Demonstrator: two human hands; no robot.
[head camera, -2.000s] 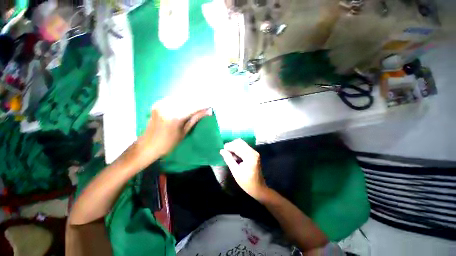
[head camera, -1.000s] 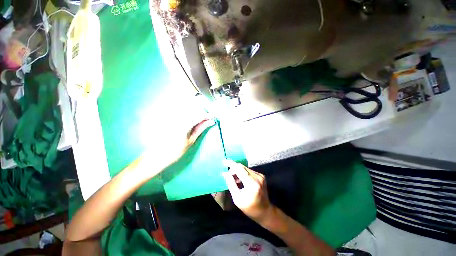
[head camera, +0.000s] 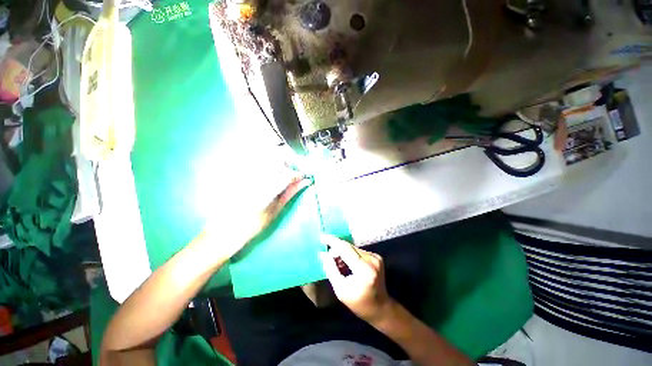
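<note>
The green fabric panel (head camera: 171, 107) lies on the white table left of and in front of the sewing machine head (head camera: 422, 50), washed white under the lamp. Its printed logo (head camera: 171, 13) shows at the top. My left hand (head camera: 261, 207) presses on the panel, fingertips at the fold just in front of the presser foot (head camera: 325, 143); glare hides part of it. My right hand (head camera: 354, 275) pinches the folded edge (head camera: 330, 218) nearer my body. The needle itself is lost in glare.
Black-handled scissors (head camera: 516, 149) and a green scrap bundle (head camera: 436, 118) lie on the machine bed. A small box (head camera: 588, 136) is at the right. Dark straps (head camera: 593, 286) run at lower right. The white lamp (head camera: 107, 86) and crumpled green pieces (head camera: 43, 171) are at left.
The view has shifted and sharpened since the oldest frame, showing the machine head and logo. Since one second ago, the panel's near edge and my right hand sit slightly lower. Both hands keep their hold.
</note>
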